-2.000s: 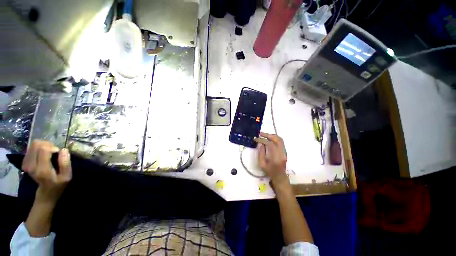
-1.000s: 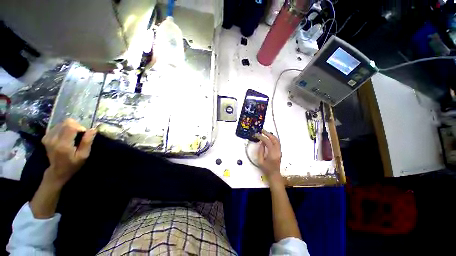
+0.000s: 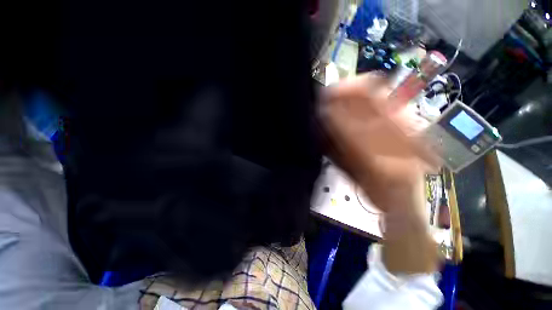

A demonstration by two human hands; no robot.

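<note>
A black garment piece (image 3: pixel 193 133) is raised close to the camera and fills the left and centre of the view. My right hand (image 3: pixel 378 136) is large and blurred at the cloth's right edge, its fingers closed on that edge. A white sleeve shows below it. My left hand does not show. The cloth covers most of the sewing machine and its bed. The phone does not show.
The control panel (image 3: pixel 463 136) stands on the right. A pink-red bottle (image 3: pixel 417 79) is behind my right hand. A screwdriver (image 3: pixel 443 212) lies near the tabletop's (image 3: pixel 348 212) right edge. Checked cloth (image 3: pixel 266 278) covers my lap. Grey-blue cloth (image 3: pixel 36 236) shows lower left.
The black garment has come up from the lap and now blocks the machine. My right hand has left the phone and risen to the cloth's edge. My left hand has gone from sight.
</note>
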